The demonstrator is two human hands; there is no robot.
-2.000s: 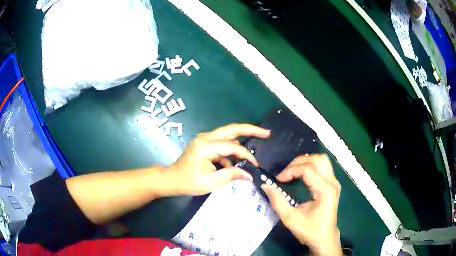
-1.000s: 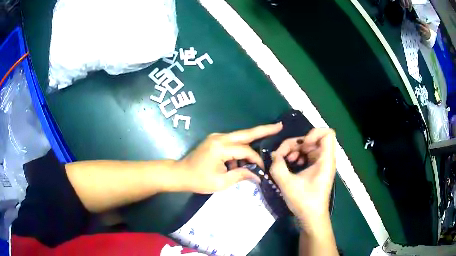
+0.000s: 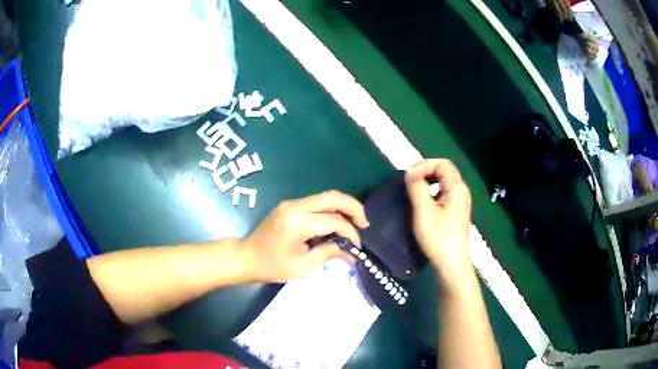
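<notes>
The black housing [image 3: 390, 220] lies flat on the dark-green worktop between my hands. My left hand [image 3: 310, 234] holds the folded black edge of the pad sheet [image 3: 379, 275], which shows a row of white circles. Its white liner [image 3: 310, 317] with small blue print spreads below, towards me. My right hand [image 3: 441, 209] is at the far right corner of the housing, fingers bent down onto it. A small white spot shows by its fingers. Whether it holds a pad is hidden.
A big clear bag of white pieces [image 3: 148, 68] stands at the upper left, beside loose white plug pin protectors [image 3: 229, 146]. A blue bin [image 3: 54, 173] is at the left edge. Beyond the white rail [image 3: 353, 101], the conveyor carries black units [image 3: 548, 187]. Another person's hands show at top right.
My right hand has moved from the pad sheet up to the housing's far corner. The row of white circles is more exposed. My left hand stays on the sheet.
</notes>
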